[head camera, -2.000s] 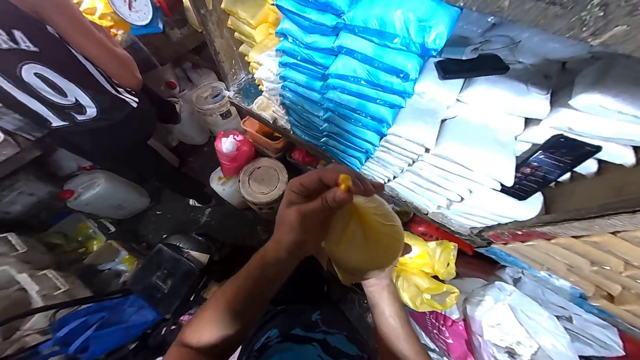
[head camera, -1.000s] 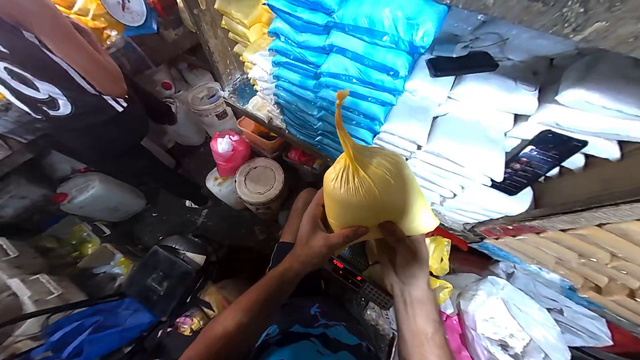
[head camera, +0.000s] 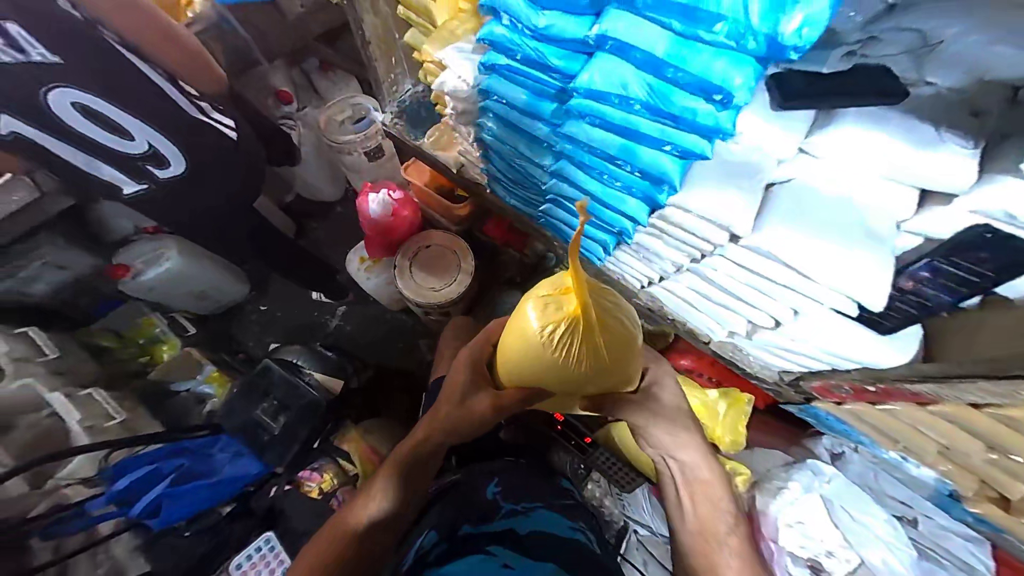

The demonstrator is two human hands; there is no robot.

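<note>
Between both hands I hold a full yellow plastic bag [head camera: 568,340], its twisted neck pointing up. My left hand [head camera: 480,384] grips its left side, and my right hand [head camera: 648,396] holds its lower right side. Below the bag, a digital scale [head camera: 596,456] with red lit digits and a keypad shows in part. Yellow plastic bags [head camera: 720,416] lie just right of my right hand. Stacks of blue plastic packs [head camera: 632,104] rise ahead, beside stacked white packs [head camera: 832,208].
A person in a black jersey [head camera: 120,120] stands at the left. Lidded buckets [head camera: 434,268], a pink bag [head camera: 388,218] and a white jug [head camera: 180,274] crowd the floor. Two phones [head camera: 838,86] [head camera: 944,276] lie on the white packs. Clear plastic bags [head camera: 840,512] are at the lower right.
Two seconds ago my left hand pinched the bag's neck; now both hands cup the bag's sides and the twisted neck stands free. The scale, hidden at first, has come into sight.
</note>
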